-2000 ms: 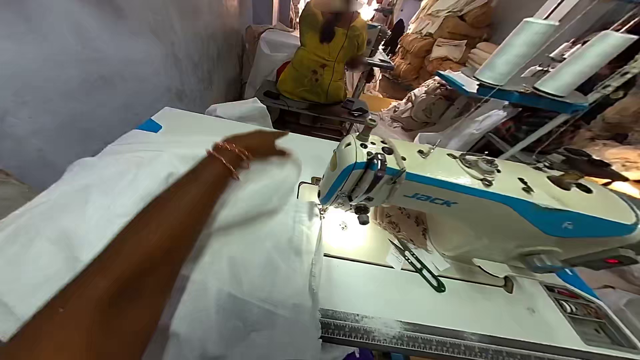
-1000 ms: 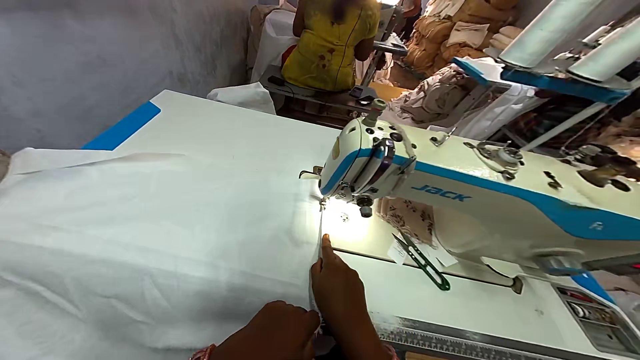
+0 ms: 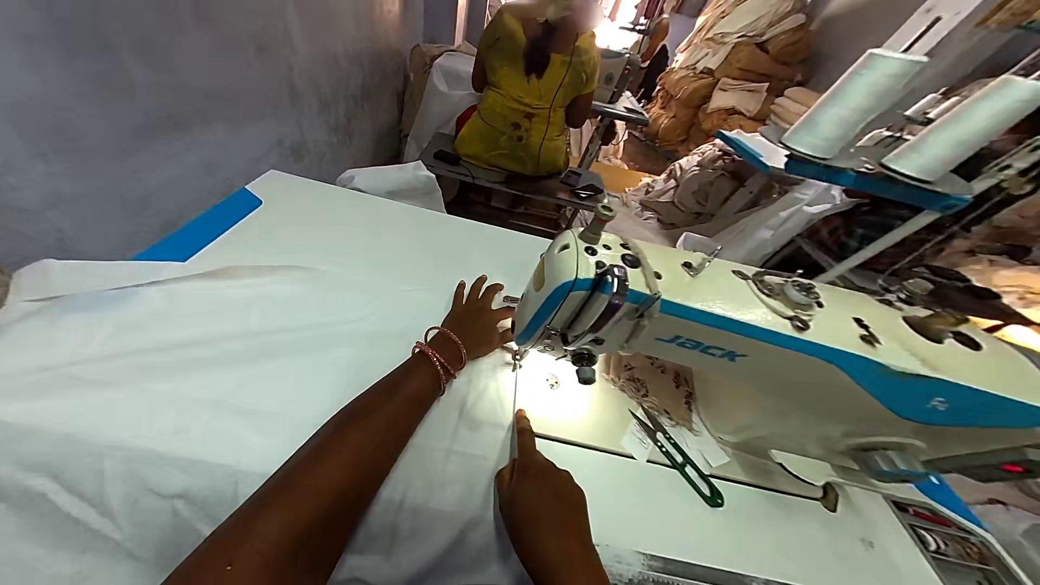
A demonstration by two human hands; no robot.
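White fabric (image 3: pixel 244 390) spreads over the left of the sewing table, its straight edge running up to the presser foot (image 3: pixel 517 357) of a Jack sewing machine (image 3: pixel 731 325). My left hand (image 3: pixel 475 318), with bangles at the wrist, rests flat with fingers spread, left of the needle area and partly behind the machine head. My right hand (image 3: pixel 546 496) lies at the fabric's edge nearer me, its index finger pointing along that edge toward the foot. Both hands press from above. The lit needle plate (image 3: pixel 554 382) is right of the edge.
Green-handled thread snips (image 3: pixel 686 467) and a patterned cloth scrap (image 3: pixel 654 386) lie under the machine arm. Thread cones (image 3: pixel 853 101) stand on a blue-edged holder at upper right. A person in yellow (image 3: pixel 524 97) sits beyond the table, near piled cloth bundles (image 3: pixel 731 73). A wall rises at left.
My left hand has moved from beside my right hand, near the front, up to beside the machine head. My right hand stays at the fabric's edge. Two seconds ago one arm reached across the fabric.
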